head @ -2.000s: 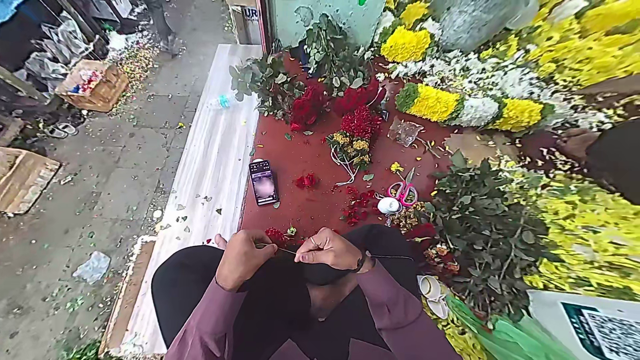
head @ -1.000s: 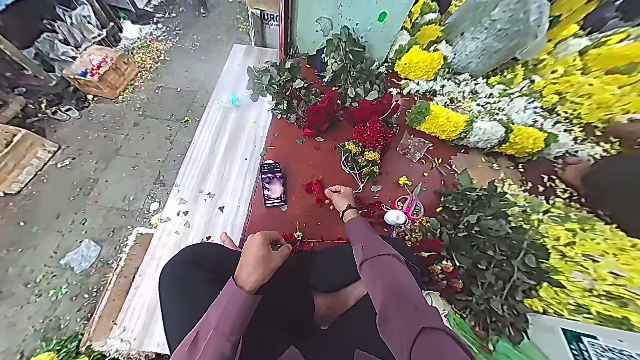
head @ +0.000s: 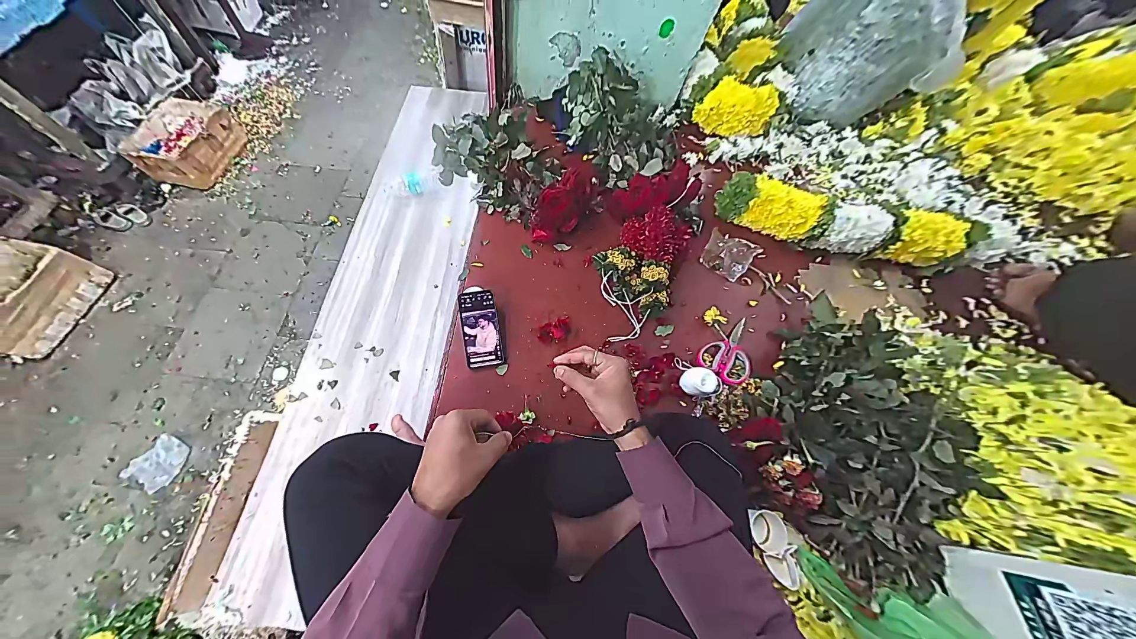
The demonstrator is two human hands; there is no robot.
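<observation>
My left hand (head: 457, 457) is above my lap, thumb and fingers pinched on a thin thread (head: 577, 436) beside small red flowers (head: 508, 419). The thread runs right toward my other wrist. My right hand (head: 599, 386) is raised over the red surface, fingertips bent together; whether something small is between them cannot be told. Just beyond it are red petals (head: 554, 330). To its right are a white thread spool (head: 699, 382) and pink-handled scissors (head: 729, 362). A phone (head: 481, 328) with a lit screen lies left of it. Farther back is a bunch of red and yellow flowers (head: 655, 238).
Red roses (head: 564, 202) with leafy stems lie at the back. A yellow and white flower garland (head: 781, 207) is at the back right. Dark green leaves (head: 874, 435) pile up on the right, near another person's foot (head: 1021, 288). A white board (head: 390, 257) edges the left side.
My hands, close together over my lap two seconds ago, are now apart. My right hand moved forward to the red petals, then drew back a little. My left hand stayed low.
</observation>
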